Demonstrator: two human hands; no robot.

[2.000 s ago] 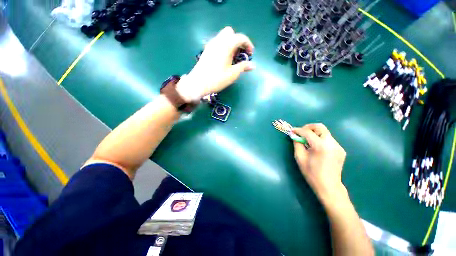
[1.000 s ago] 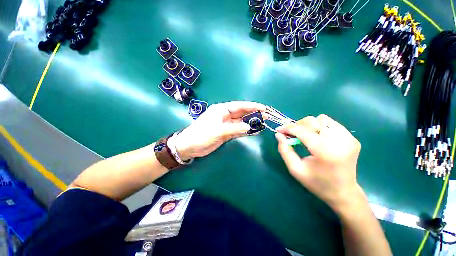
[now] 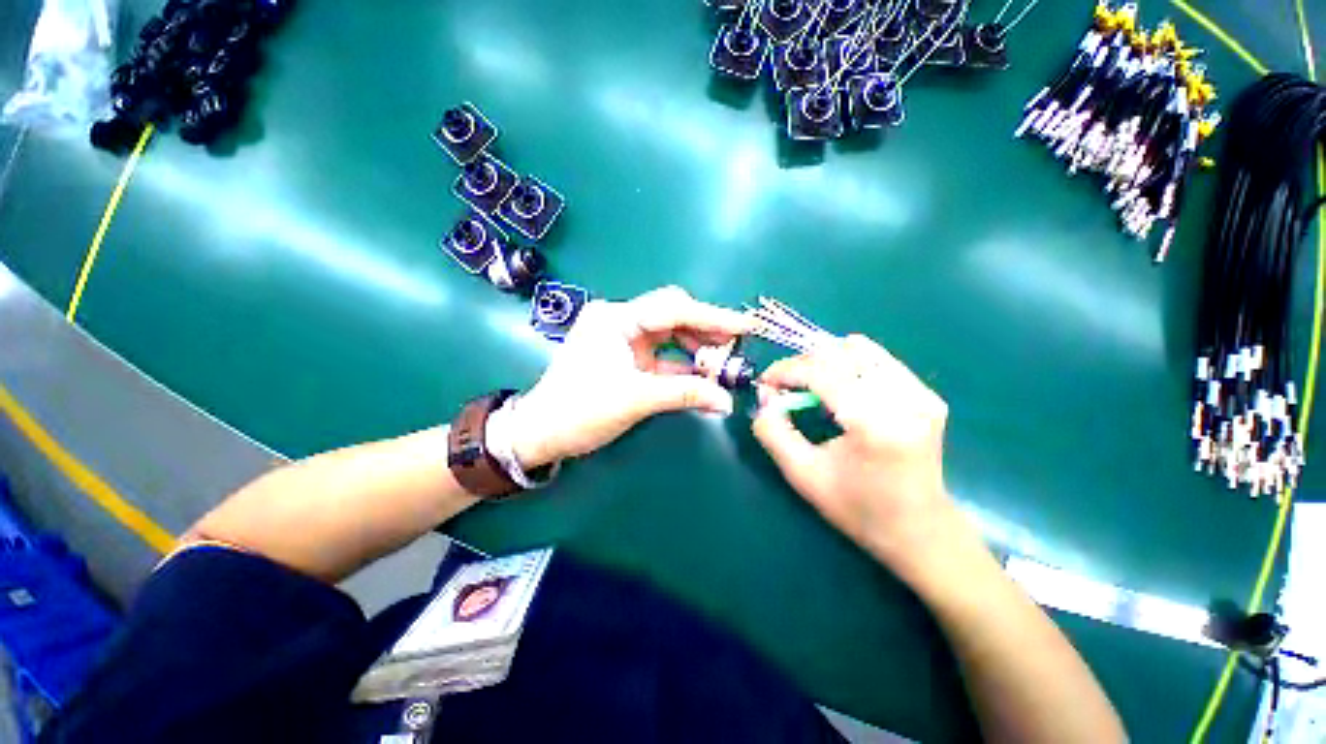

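My left hand (image 3: 618, 375) holds one connector (image 3: 723, 366) between thumb and fingers, turned on its side, with a pale barrel and a dark end towards the right. My right hand (image 3: 858, 429) holds a bright green slim tool (image 3: 797, 401) and a bunch of thin pale wires (image 3: 785, 324) that sticks out up and left. Its fingertips are at the dark end of the connector. Whether a wire is in the connector is too small to tell. Several loose square-flange connectors (image 3: 527, 208) lie left of centre on the green mat, one on its side.
A pile of wired connectors (image 3: 817, 105) lies at top centre. Black caps (image 3: 204, 73) and a clear plastic bag (image 3: 61, 70) are at top left. Yellow-ended leads (image 3: 1127, 138) and long black cables (image 3: 1254, 262) lie at the right. A white strip (image 3: 1076, 589) lies lower right.
My left hand has come back from the loose connectors with one connector, which has then turned from facing up onto its side. My right hand has moved left and up to it.
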